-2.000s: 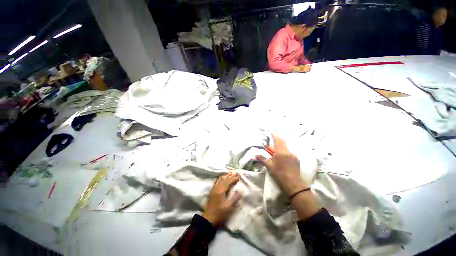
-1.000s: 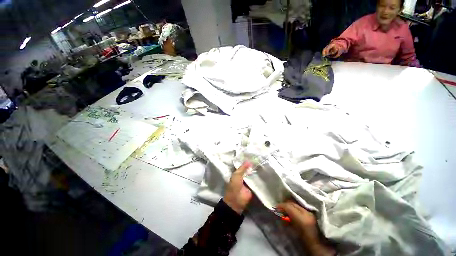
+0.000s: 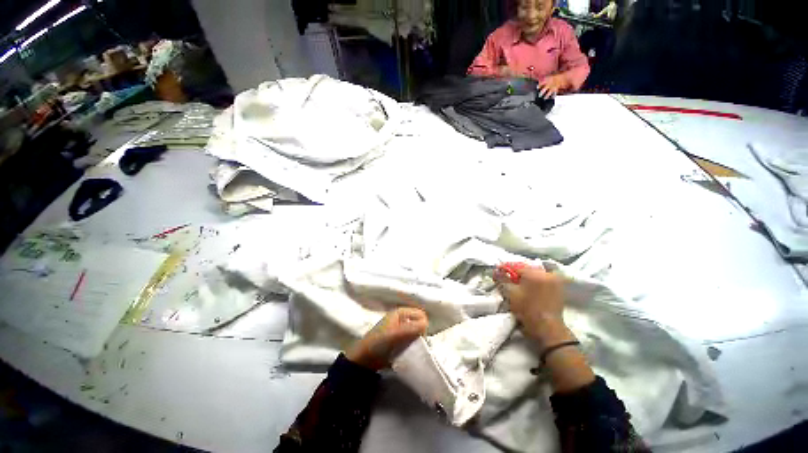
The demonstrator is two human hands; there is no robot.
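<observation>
An off-white garment (image 3: 354, 296) lies spread and crumpled on the white table under my hands. My left hand (image 3: 394, 334) grips its near part; a stiff layered piece with dark round fasteners (image 3: 456, 372) hangs between my hands towards me. My right hand (image 3: 533, 296) holds small red-handled snips (image 3: 509, 271) at the palm, with fingers closed on the cloth by that piece's upper right end. The snips' blades are not visible.
A rounded off-white pile (image 3: 301, 133) lies beyond. A person in pink (image 3: 532, 51) handles dark grey garments (image 3: 505, 111) across the table. A printed paper sheet (image 3: 75, 287), yellowish strip (image 3: 158, 287) and black loops (image 3: 94, 197) lie left. Pale cloth (image 3: 784, 190) lies far right.
The view has swung right. The stiff piece with fasteners is now pulled between my hands, and my right hand has moved up and away from me. The person in pink has drawn the dark garment closer.
</observation>
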